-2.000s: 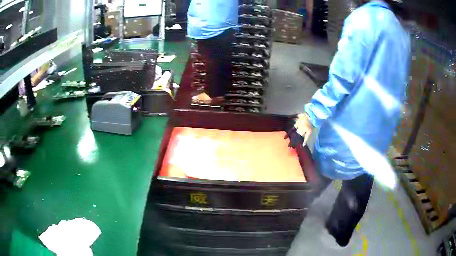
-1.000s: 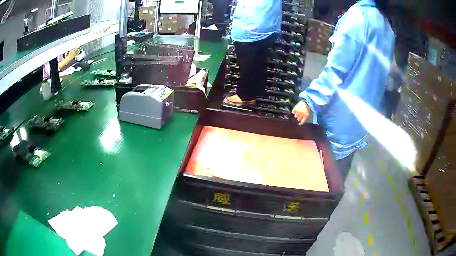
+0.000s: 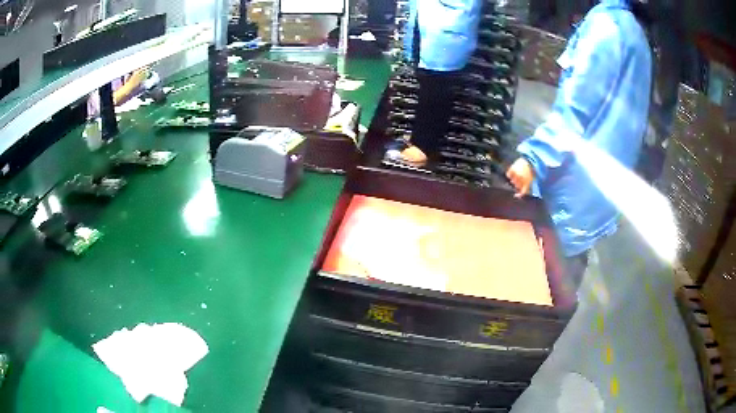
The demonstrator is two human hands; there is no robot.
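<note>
Neither of my hands is in the picture. Nearest in front of me, a fanned stack of white wipes (image 3: 153,360) lies on the shiny green workbench (image 3: 242,282). The lighter green mat (image 3: 64,379) shows at the lower left, left of the wipes. Stacked black totes (image 3: 436,343) stand against the bench's right side. A red-orange sheet (image 3: 476,254) lies inside the top tote, with strong glare on its left part.
A grey tabletop device (image 3: 258,164) stands behind on the bench. Several circuit boards (image 3: 81,238) lie at the left. A person in a blue smock (image 3: 601,121) stands right of the totes; another person (image 3: 446,36) stands behind them. A loaded pallet (image 3: 714,347) is at far right.
The view has swung left, so bench, wipes and totes sit further right in the picture, and more of the green mat shows. The near person's hand has left the tote's rim area.
</note>
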